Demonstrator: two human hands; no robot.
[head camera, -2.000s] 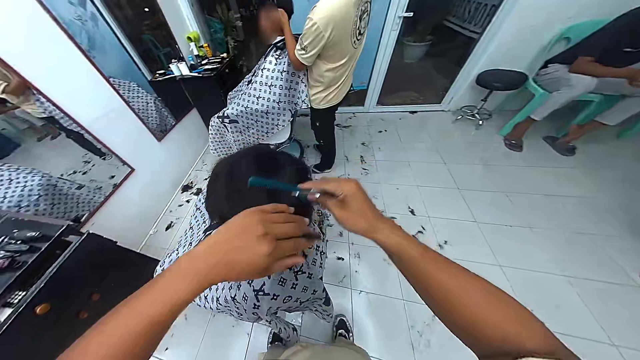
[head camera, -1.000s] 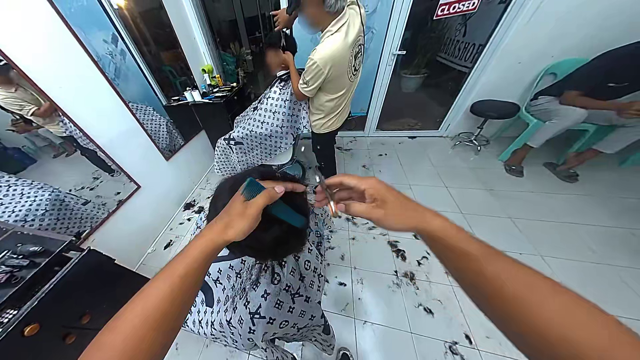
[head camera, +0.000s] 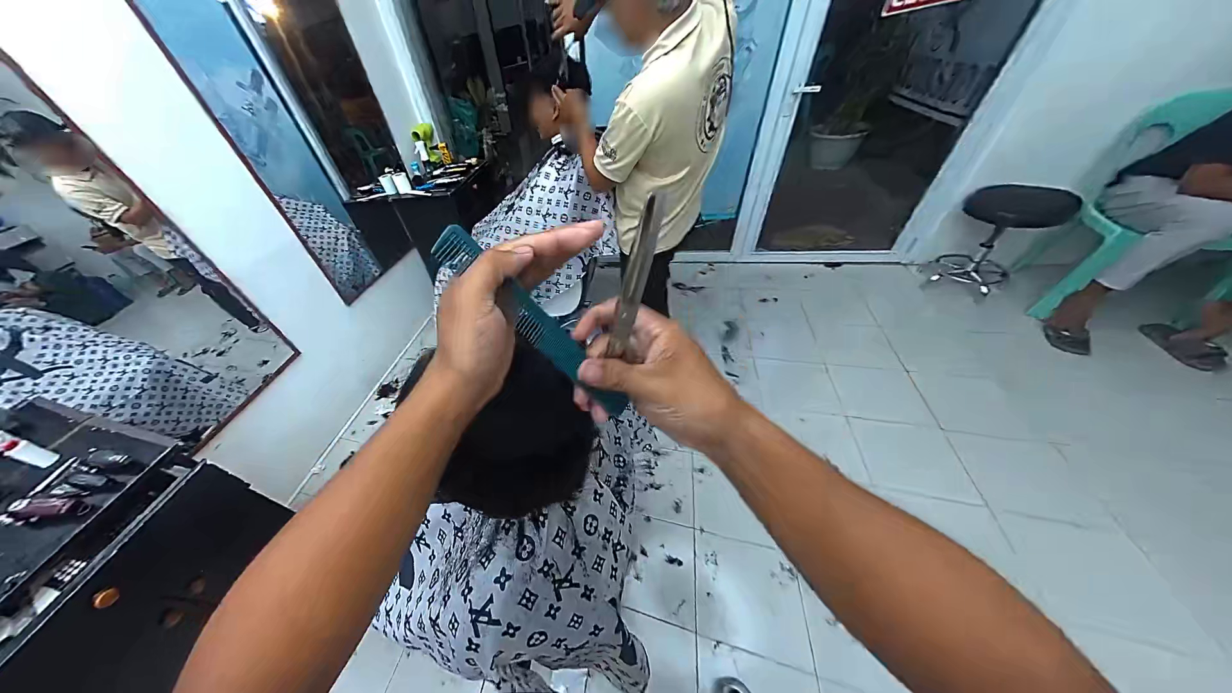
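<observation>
A teal hair comb (head camera: 547, 332) slants above the dark hair (head camera: 520, 448) of a seated person, who wears a white patterned barber cape (head camera: 539, 587). My left hand (head camera: 486, 313) is at the comb's upper part, thumb and fingers extended; the comb passes behind it, and whether the hand grips it is hidden. My right hand (head camera: 654, 375) holds metal haircutting scissors (head camera: 637, 274) pointing up, their blades together. Its fingers also touch the comb's lower end. Loose hair clippings lie on the cape.
Ahead, a co-worker (head camera: 674, 125) stands by another caped person (head camera: 539, 212). A black counter (head camera: 144, 587) with clippers is at lower left, beneath a wall mirror (head camera: 125, 250). To the right are a round black stool (head camera: 1022, 207) and a person on a green chair (head camera: 1107, 231). Hair clippings dot the tiled floor (head camera: 866, 443).
Two seconds ago my right hand held the comb out over the hair. Now the comb spans both hands, and the scissors point up. One second ago the comb was at my left hand.
</observation>
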